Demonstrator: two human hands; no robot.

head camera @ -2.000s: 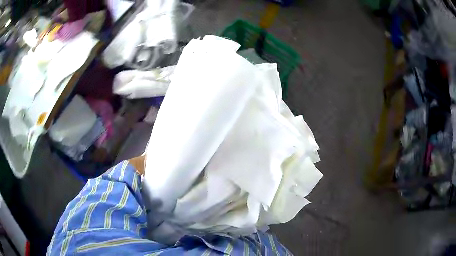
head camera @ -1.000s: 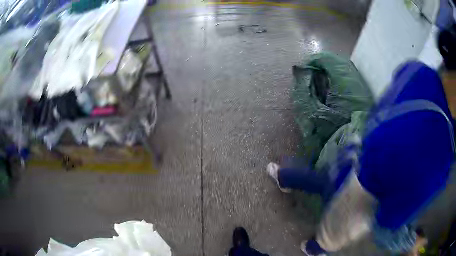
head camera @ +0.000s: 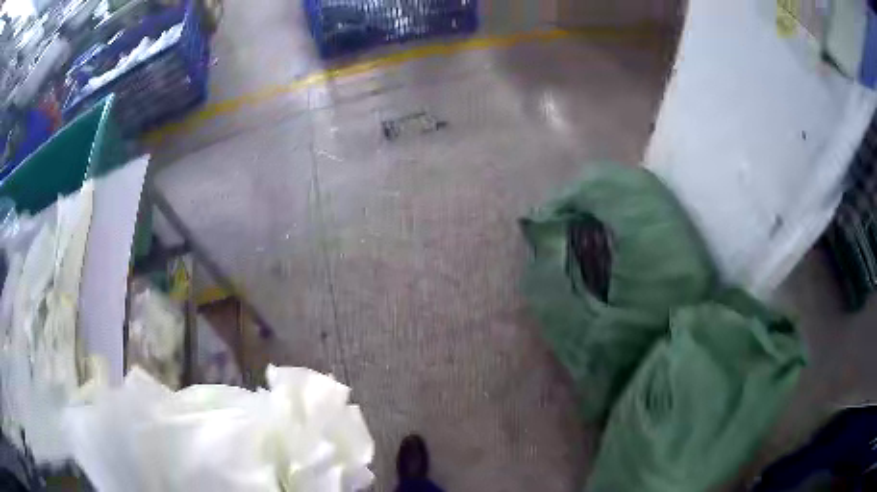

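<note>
A bundle of white cut pieces with ragged edges shows at the bottom left, cut off by the lower edge of the picture. It is close to the camera and slightly blurred. Neither of my hands shows; whatever holds the bundle is hidden or out of the picture. My dark shoe tip shows on the floor just right of the bundle.
Two bulging green woven sacks lie on the speckled floor at right, beside a white table. A table with white cloth stands at left. Blue crates are at the back behind a yellow line. Dark clothing shows at lower right.
The person in blue has mostly left the view at the right. The sacks appear nearer and the left table has shifted left and down. The white bundle shows more than a second ago.
</note>
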